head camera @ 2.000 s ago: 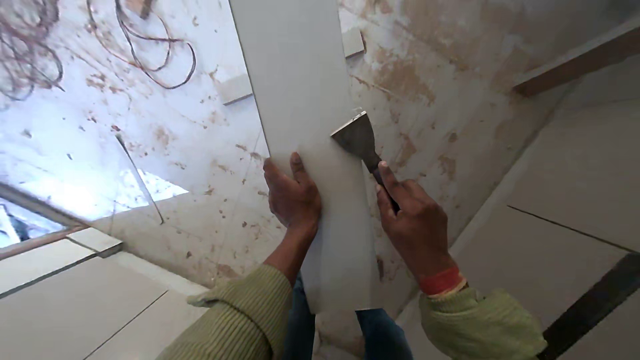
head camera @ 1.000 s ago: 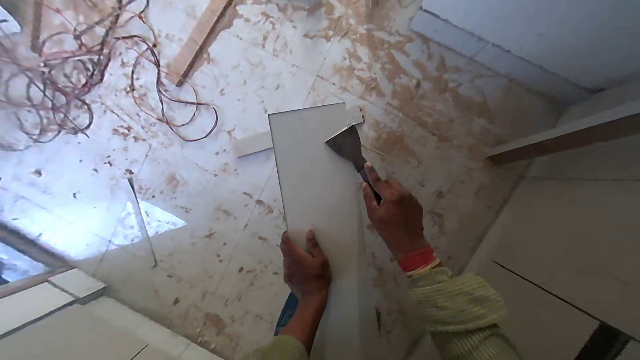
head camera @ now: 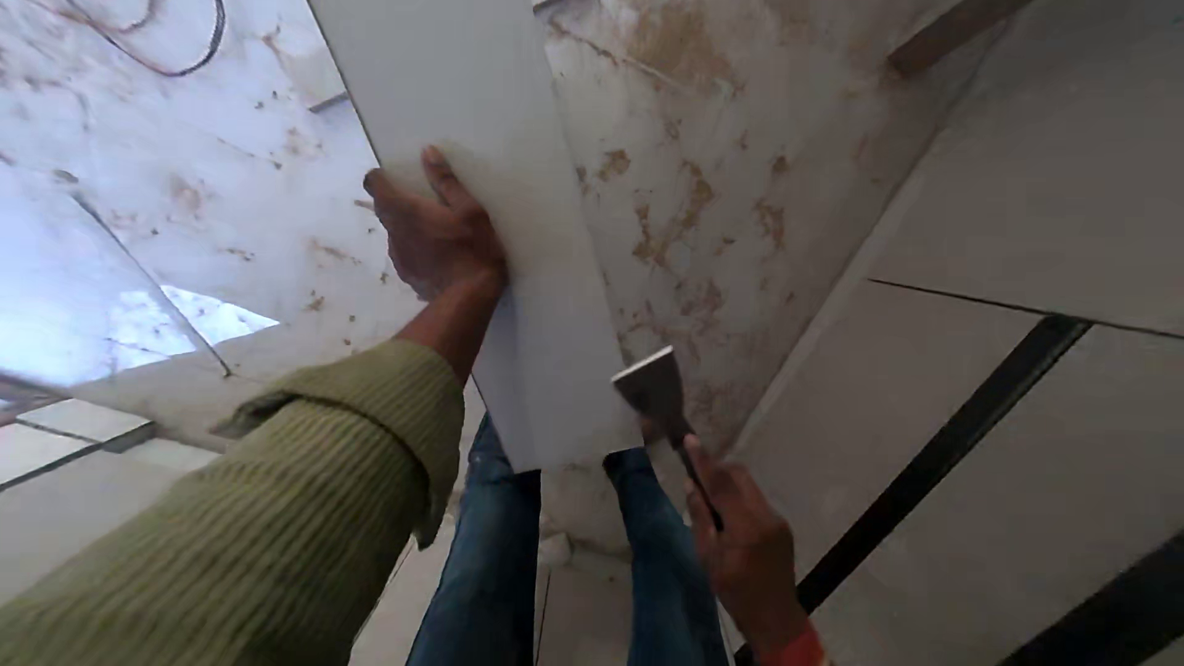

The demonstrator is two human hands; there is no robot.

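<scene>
A long pale tile strip [head camera: 546, 305] runs from the top of the view down to above my knees. My left hand [head camera: 444, 227] grips it by its left edge, with the thumb lying on the upper face and some fingers hidden. In my right hand [head camera: 745, 536] is a putty knife [head camera: 655, 384], held by its dark handle at the lower right. Its wide blade points up and left, close beside the tile strip's lower right edge; whether they touch I cannot tell.
Below the strip are my legs in jeans [head camera: 495, 546]. The floor [head camera: 684, 213] is smeared with brown residue. Large pale tiles with black strips [head camera: 953, 444] lie at right, a wooden piece [head camera: 953, 37] at upper right. A thin rod [head camera: 153, 282] and a looped cable [head camera: 199, 60] lie at left.
The putty knife in my right hand has moved from the strip's upper part down to beside its lower right edge. My left hand still holds the strip. The view has shifted.
</scene>
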